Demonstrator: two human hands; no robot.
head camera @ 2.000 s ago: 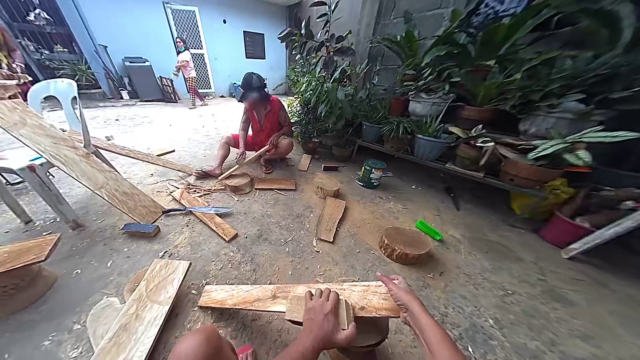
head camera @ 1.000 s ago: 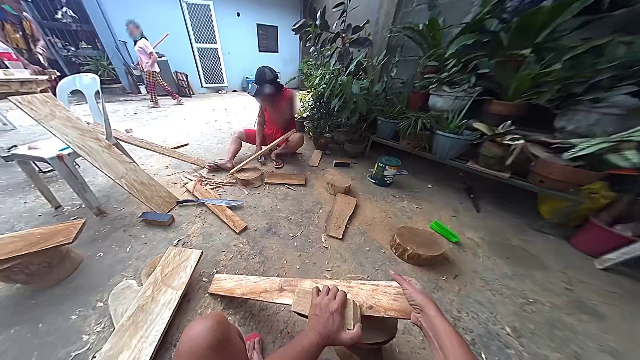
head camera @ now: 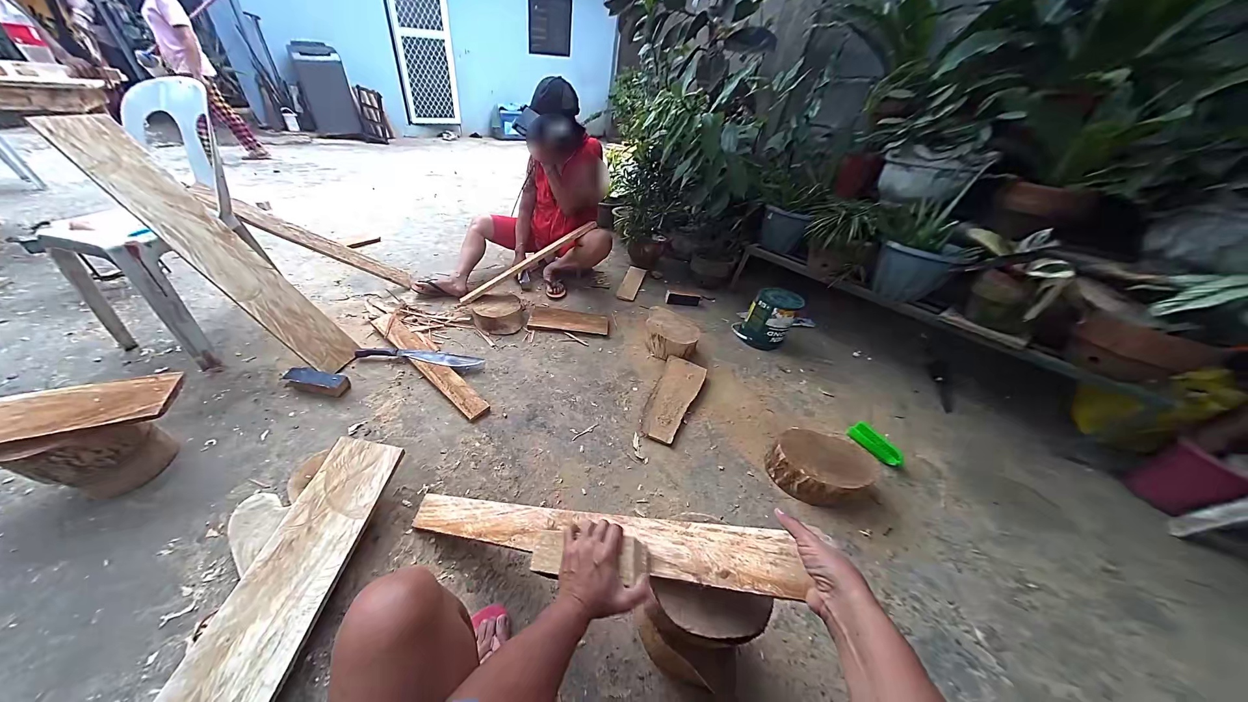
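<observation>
A pale wooden plank (head camera: 702,556) lies across a round log stump (head camera: 710,614) low in the middle of the view. My left hand (head camera: 595,565) grips a small wooden block (head camera: 548,553) against the plank's near edge, left of the stump; the block's underside is hidden. At the plank's right end, my right hand (head camera: 824,565) holds it, with the thumb along the top and the other fingers partly hidden. Beside my bare knee, a wider plank (head camera: 292,565) rests at a slant on the ground at lower left.
Ahead, a person in red (head camera: 561,195) sits holding a wood strip. A large knife (head camera: 429,358) lies by a dark block (head camera: 316,380). Around them are a log slice (head camera: 822,466), a green brush (head camera: 876,444), a paint can (head camera: 768,318), a plastic chair (head camera: 171,107) and potted plants.
The seated person ahead has raised a hand to the face. The person at the back has walked left. My hands stay on the block and plank.
</observation>
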